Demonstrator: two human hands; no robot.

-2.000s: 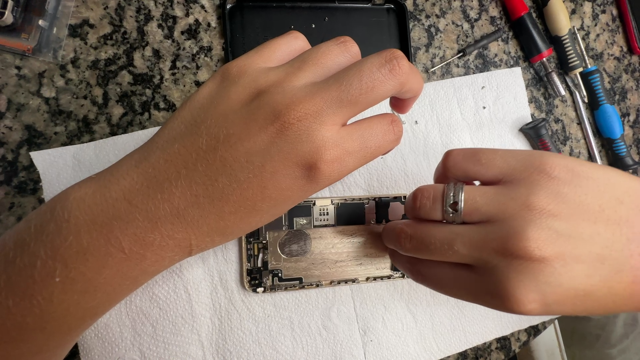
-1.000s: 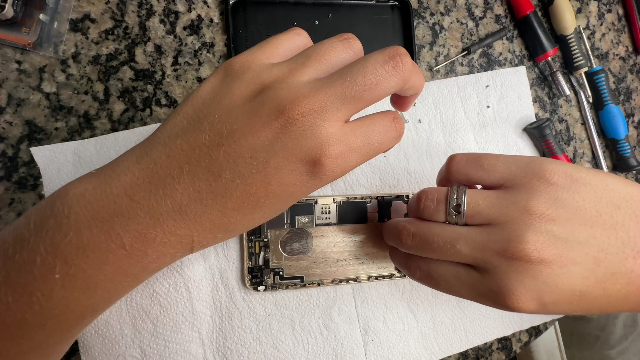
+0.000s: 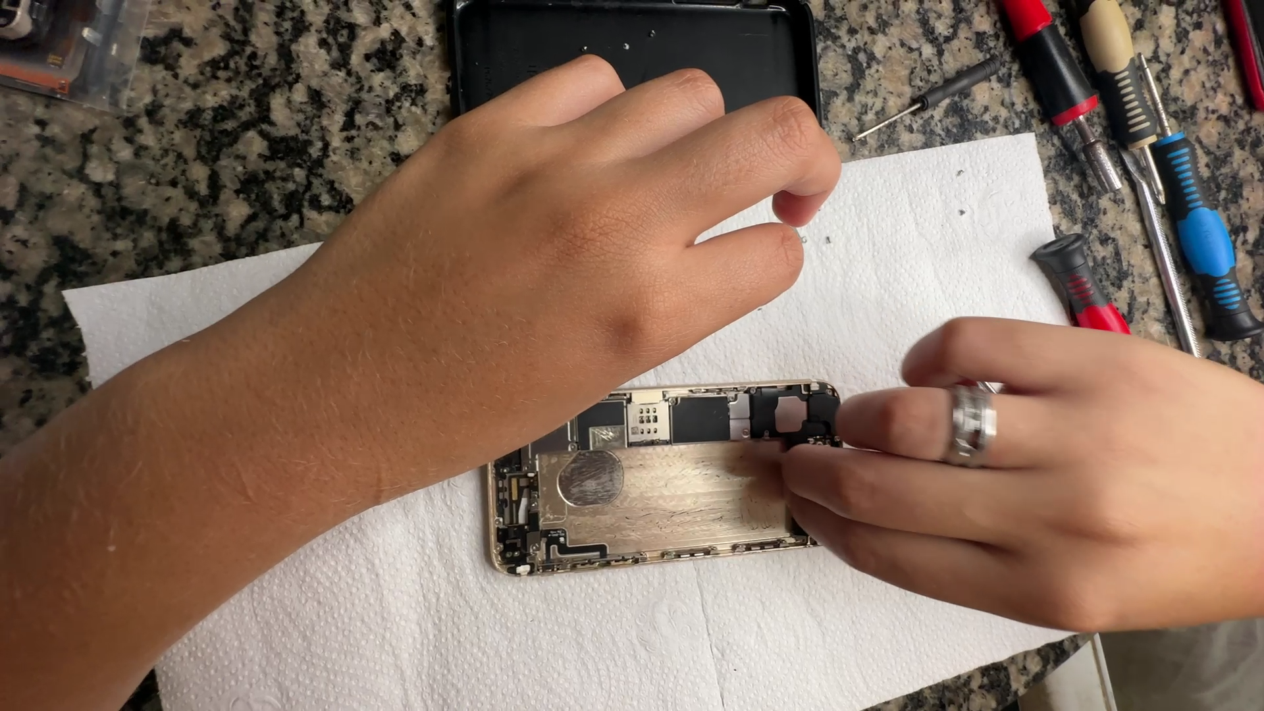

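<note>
An opened smartphone housing (image 3: 681, 494), gold-edged with its inner parts bare, lies on a white paper towel (image 3: 444, 612). My right hand (image 3: 1047, 474), with a ring on one finger, rests its fingertips on the housing's right end. Its thumb is mostly hidden, so whether it pinches anything cannot be told. Above the phone hovers my left hand (image 3: 612, 207), fingers curled, thumb and index finger a little apart near tiny screws (image 3: 828, 240) on the towel. No object shows clearly between those fingers. My left forearm and hand cover the phone's upper left corner.
Behind my left hand lies a black tray-like cover (image 3: 632, 49) with tiny screws in it. Several screwdrivers, one blue and black (image 3: 1200, 222), lie at the right on the granite countertop (image 3: 247, 118). A thin precision screwdriver (image 3: 933, 97) is near the towel's top edge. A plastic bag (image 3: 74, 49) sits top left.
My right hand has shifted slightly right, showing more of the phone's right end. My left hand stays in nearly the same place.
</note>
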